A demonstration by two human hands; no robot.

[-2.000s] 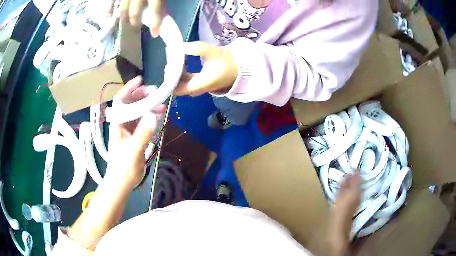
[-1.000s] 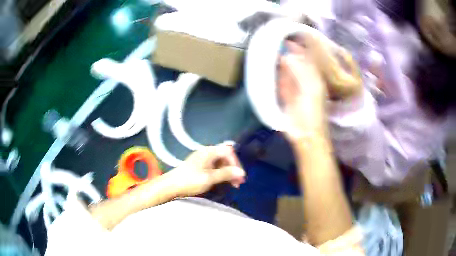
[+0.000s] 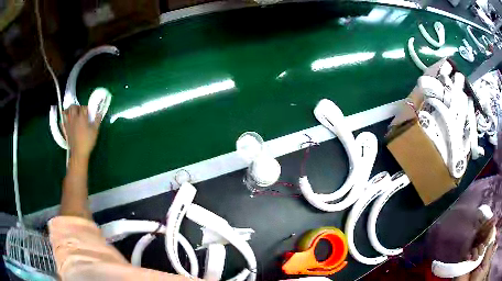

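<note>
My left hand (image 3: 81, 127) reaches over the green belt at the far left. Its fingers are closed on white curved housings, and they hide the gripped part. One curved housing (image 3: 82, 67) arcs up and right beyond the fingers, and a round fan end (image 3: 99, 103) shows beside them. Another curved piece (image 3: 55, 127) lies left of the hand. My right hand is not in view.
Several white housings (image 3: 175, 230) lie on the black bench near an orange tape dispenser (image 3: 316, 255). Clear round containers (image 3: 264, 169) stand at the belt edge. A small carton (image 3: 421, 162) holds housings. A desk fan (image 3: 30, 252) is lower left; a co-worker's hand (image 3: 484, 249) holds a housing.
The view has swung left along the belt. My left hand has moved from near my body to the housings on the belt. My right hand has left the picture.
</note>
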